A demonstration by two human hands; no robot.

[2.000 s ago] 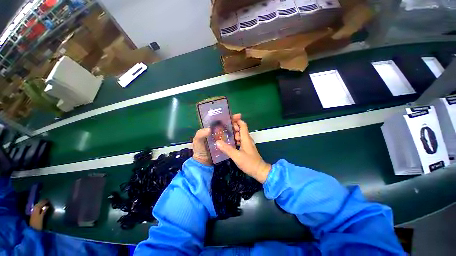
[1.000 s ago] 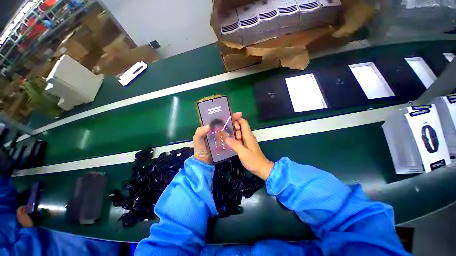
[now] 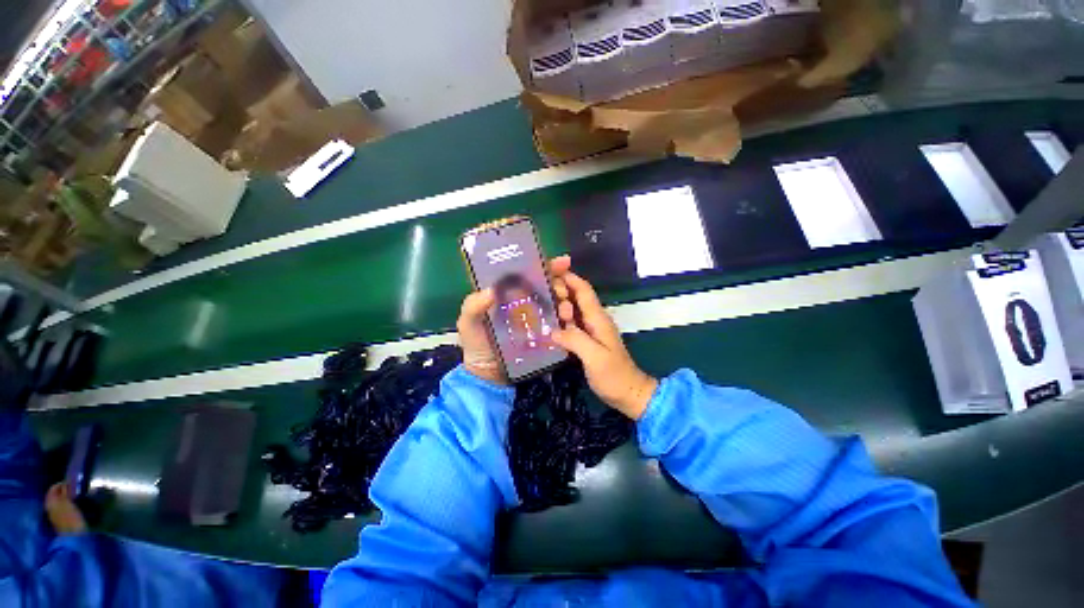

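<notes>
A smartphone [image 3: 511,285] with a lit screen is held upright over the inner belt edge. My left hand [image 3: 480,339] grips its left side, with the thumb at the screen's edge. My right hand [image 3: 594,344] is on its right side, with fingers along the edge and the thumb over the lower screen. A loose pile of black cables [image 3: 357,434] lies on the green ledge below and partly behind my forearms.
Black boxes with white inserts [image 3: 669,232] stand in a row on the green belt [image 3: 285,291]. A torn carton [image 3: 666,125] is beyond. A stack of printed inserts [image 3: 1022,333] stands right. A dark box piece [image 3: 212,463] and another person's hand [image 3: 64,508] are left.
The row of black boxes has moved left along the belt. My right thumb has shifted over the lower part of the phone screen. The other person's hand at the left has moved.
</notes>
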